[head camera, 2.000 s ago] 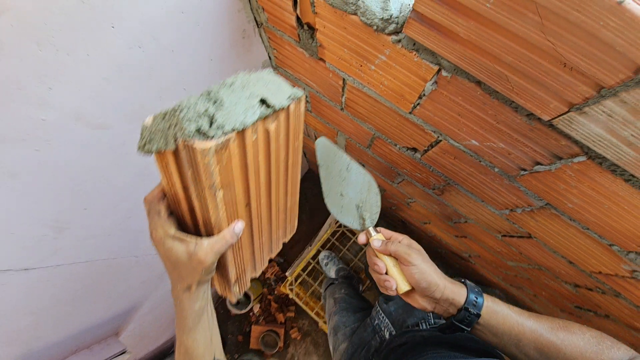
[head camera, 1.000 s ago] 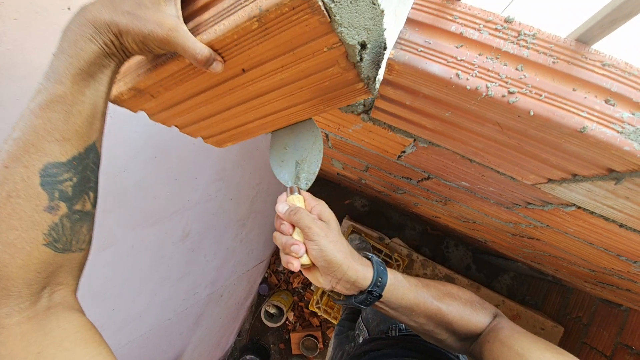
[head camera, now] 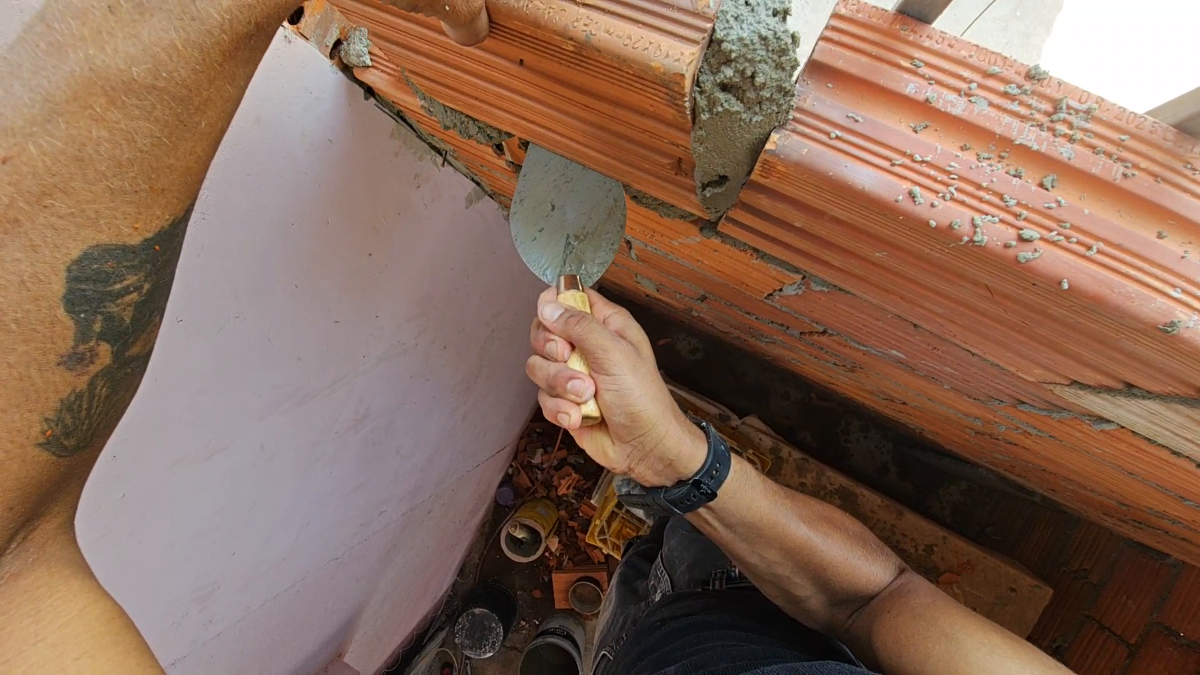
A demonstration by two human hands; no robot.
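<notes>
My right hand (head camera: 609, 384) is closed around the wooden handle of a trowel (head camera: 568, 216), its blade flat against the lower edge of a hollow clay block (head camera: 534, 84). That block lies on the top course of the wall, with a band of wet mortar (head camera: 742, 94) on its right end, beside the neighbouring clay block (head camera: 956, 206). Of my left hand (head camera: 455, 14), only part shows at the top edge, with fingers resting on the block; the rest is out of frame, so its grip is hidden.
A pale plastered wall (head camera: 319, 375) stands at the left. Below lie a yellow crate (head camera: 614, 525), a yellow bucket (head camera: 530, 530), dark buckets (head camera: 486, 619), brick rubble and a long board (head camera: 937, 553). Mortar crumbs dot the right block.
The block in my left hand has come down onto the wall, beside the neighbouring block; two seconds ago it was held up at the left. The trowel has moved up against its lower edge.
</notes>
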